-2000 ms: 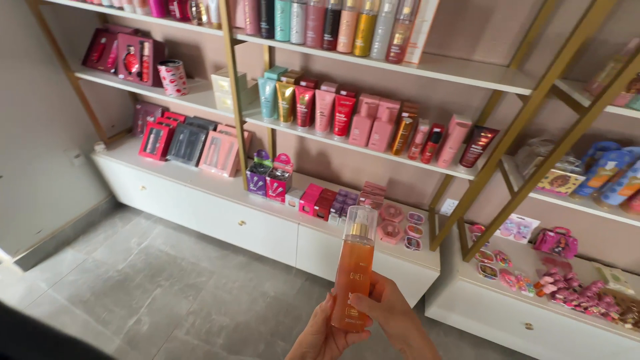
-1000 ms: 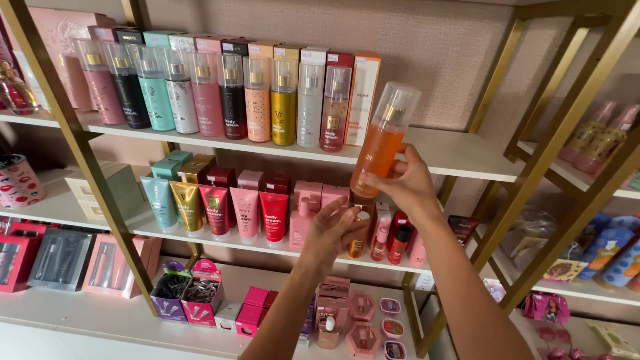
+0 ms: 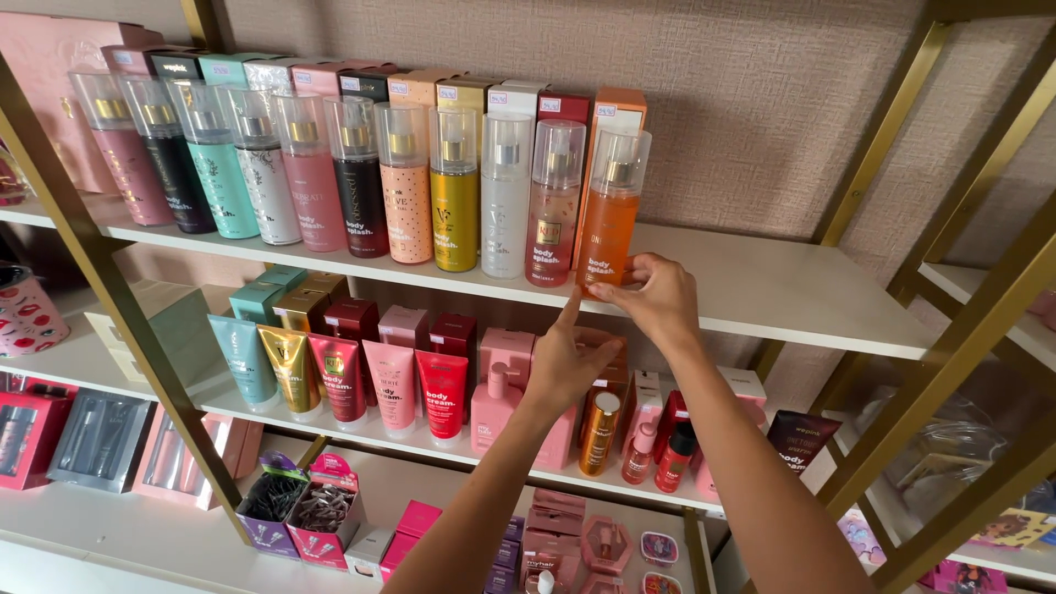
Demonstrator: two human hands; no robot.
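An orange body splash bottle [image 3: 609, 235] with a clear cap stands upright at the right end of the bottle row on the upper shelf, before its orange box [image 3: 620, 107]. The fingers and thumb of my right hand [image 3: 656, 297] pinch its lower part. My left hand [image 3: 569, 363] is just below the shelf edge, one finger reaching up to the bottle's base; its other fingers hold nothing. Left of the orange bottle stands a reddish-pink body splash bottle [image 3: 554, 210], with a clear one [image 3: 506, 206] beside that.
The white upper shelf [image 3: 775, 289] ends at slanted gold metal posts [image 3: 883, 140]. On the shelf below stand body cream tubes [image 3: 332, 379], a pink pump bottle [image 3: 497, 404] and small bottles [image 3: 598, 433]. Boxes of hair clips [image 3: 323, 516] sit lower down.
The orange bottle was in both hands over the floor, then raised tilted in my right hand before the shelves. Now it stands upright on the upper shelf. The view has moved closer to the shelves.
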